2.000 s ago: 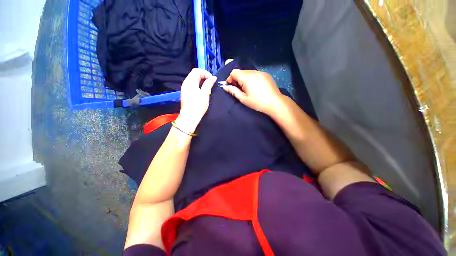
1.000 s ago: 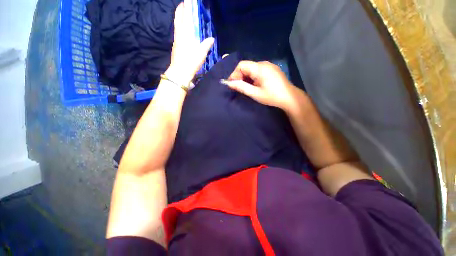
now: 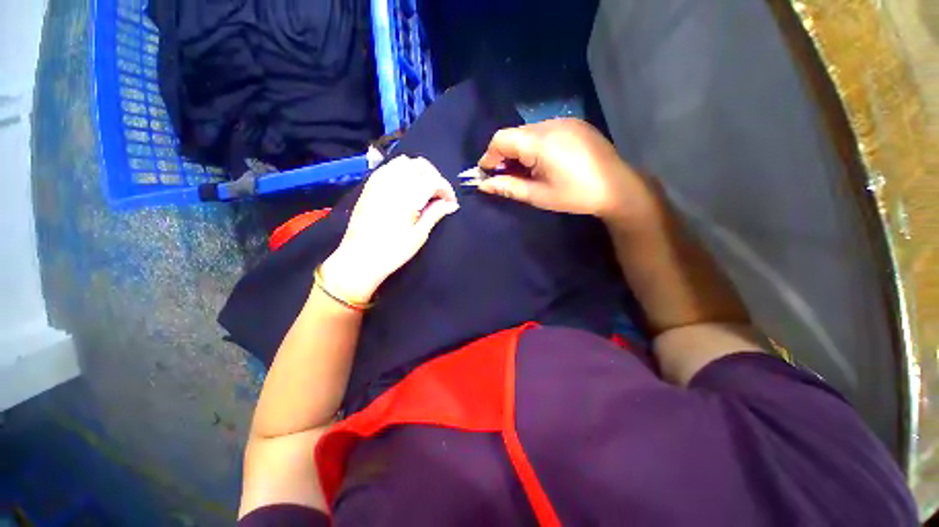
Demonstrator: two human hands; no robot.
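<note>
A dark navy garment [image 3: 484,262] is spread over my lap, its upper edge near the crate. My left hand [image 3: 402,221] is on the garment with thumb and fingertips pinched together at the cloth; whether a thread is between them is too small to see. My right hand [image 3: 556,170] holds small thread snips [image 3: 471,177], whose pale twin tips point left towards my left fingertips, with a small gap between. The body of the snips is mostly hidden in my right fingers.
A blue plastic crate [image 3: 299,183] stands in front at the left, with a crumpled navy garment pile [image 3: 273,77] inside and grey ties on its rim. A grey-sided table with a tan top [image 3: 860,113] curves along the right. A red apron [image 3: 432,396] lies over my waist.
My left hand first moved forward over the crate's edge, then came back to the garment. My right hand stays near the same place with the snips. The view has shifted slightly.
</note>
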